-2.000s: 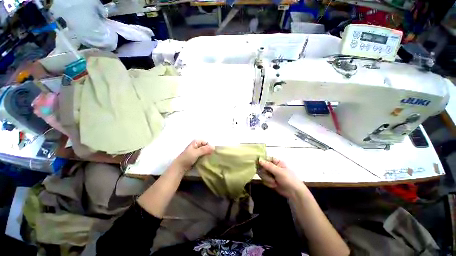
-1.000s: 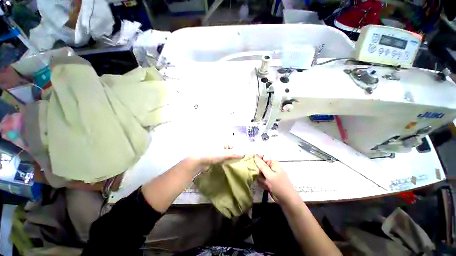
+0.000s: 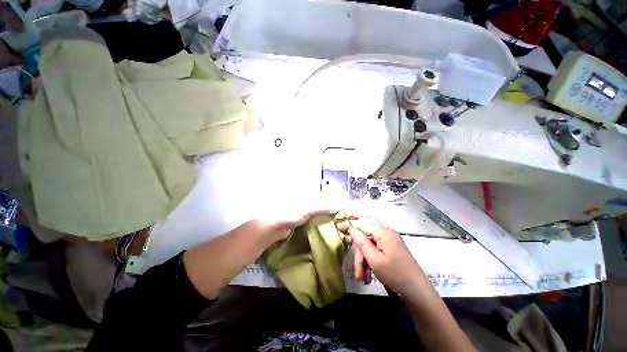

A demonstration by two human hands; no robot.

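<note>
An olive-green cloth piece (image 3: 313, 265) is bunched between my hands at the table's front edge, its lower end hanging over the edge. My left hand (image 3: 278, 230) holds its upper left side, fingers stretched along the top and partly hidden by the cloth. My right hand (image 3: 375, 249) pinches its upper right corner. The cloth lies in front of the needle plate (image 3: 335, 180), apart from it. The presser foot area (image 3: 361, 187) of the white sewing machine (image 3: 481, 144) is just behind my hands.
Pale green cut pieces (image 3: 103, 151) lie at the table's left. Thread snips (image 3: 447, 225) and a white strip (image 3: 481, 234) lie right of the needle. A cream control panel (image 3: 590, 87) is at upper right. A ruler tape (image 3: 454, 280) runs along the front edge. Grey-brown cloth hangs below.
The view has moved closer and tilted. The olive-green piece, spread flat between my hands earlier, is now gathered and folded, and my hands are closer together.
</note>
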